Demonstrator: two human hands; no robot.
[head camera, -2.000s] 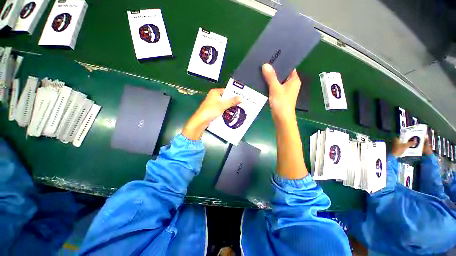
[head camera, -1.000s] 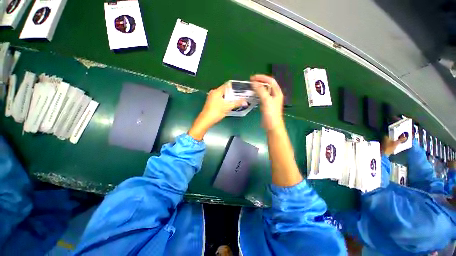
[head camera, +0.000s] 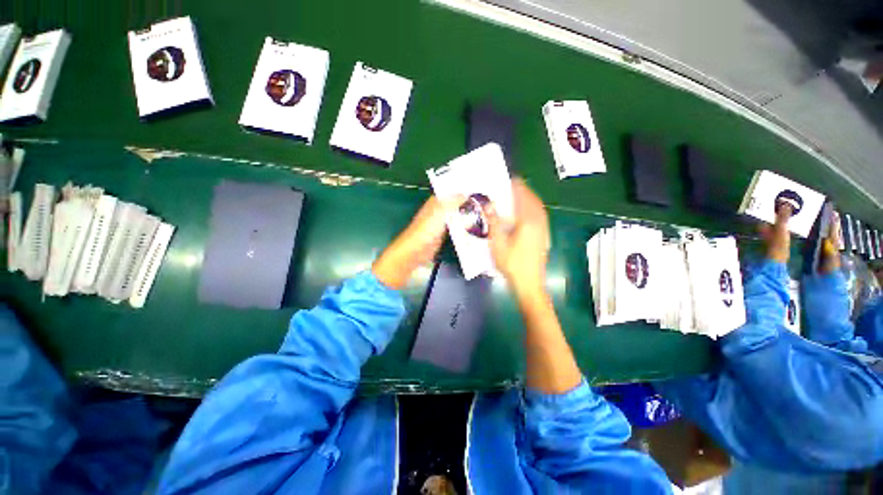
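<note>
A white outer sleeve (head camera: 474, 208) with a round dark watch picture is held up, tilted, between both my hands over the bench. My left hand (head camera: 428, 237) holds its left edge. My right hand (head camera: 523, 235) is blurred and grips its right side, with the thumb on the picture. Whether the sleeve is flat or opened is hard to tell. A dark grey inner gift box (head camera: 452, 314) with small lettering lies on the bench just below my hands. A larger dark grey box (head camera: 252, 244) lies left of centre.
Fanned white printed strips (head camera: 97, 242) lie at far left. A stack of flat sleeves (head camera: 668, 276) lies at right. The green belt (head camera: 436, 48) carries sleeved boxes (head camera: 286, 89) and dark boxes (head camera: 647, 169). Another worker's hands (head camera: 779, 232) work at far right. The bench edge (head camera: 242, 389) runs before me.
The dark box and white sleeve handled earlier are no longer in my hands; another sleeve is held. A further sleeved box lies on the belt just left of my hands. Belt items have shifted left.
</note>
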